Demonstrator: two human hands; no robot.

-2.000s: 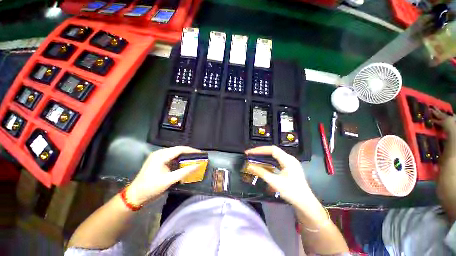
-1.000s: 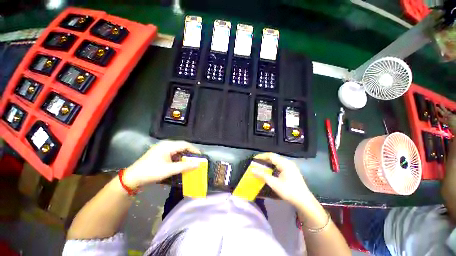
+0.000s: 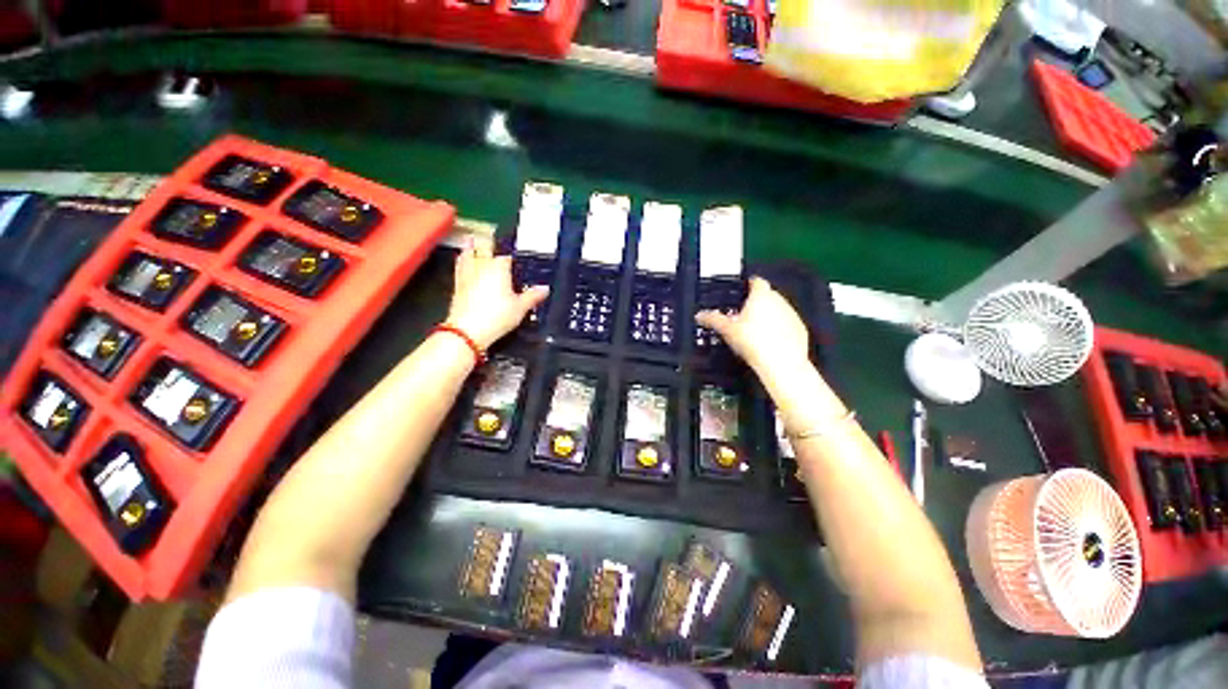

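A black foam tray (image 3: 465,464) holds a far row of open flip phones (image 3: 607,232) with bright screens and black keypads, and a near row of phones with open battery bays (image 3: 566,420). My left hand (image 3: 490,299) is at the keypad of the leftmost open phone. My right hand (image 3: 758,327) is at the keypad of the rightmost open phone. Both hands seem to grip these phones, which still stand in the tray's row. My right forearm partly hides the rightmost near phone. Several flat brown batteries (image 3: 544,590) lie along the near bench edge.
A red tray of phones (image 3: 303,330) stands at the left, another red tray (image 3: 1114,353) at the right. A white fan (image 3: 1029,333), a pink fan (image 3: 1054,552), a thin silver tool (image 3: 918,451) and a small dark block (image 3: 963,452) are on the right. A green belt (image 3: 391,115) runs beyond.
My hands have let go of the two yellow-backed phones and moved forward to the far row. The tray's near row has filled. More batteries show along the bench edge. The view has tilted up.
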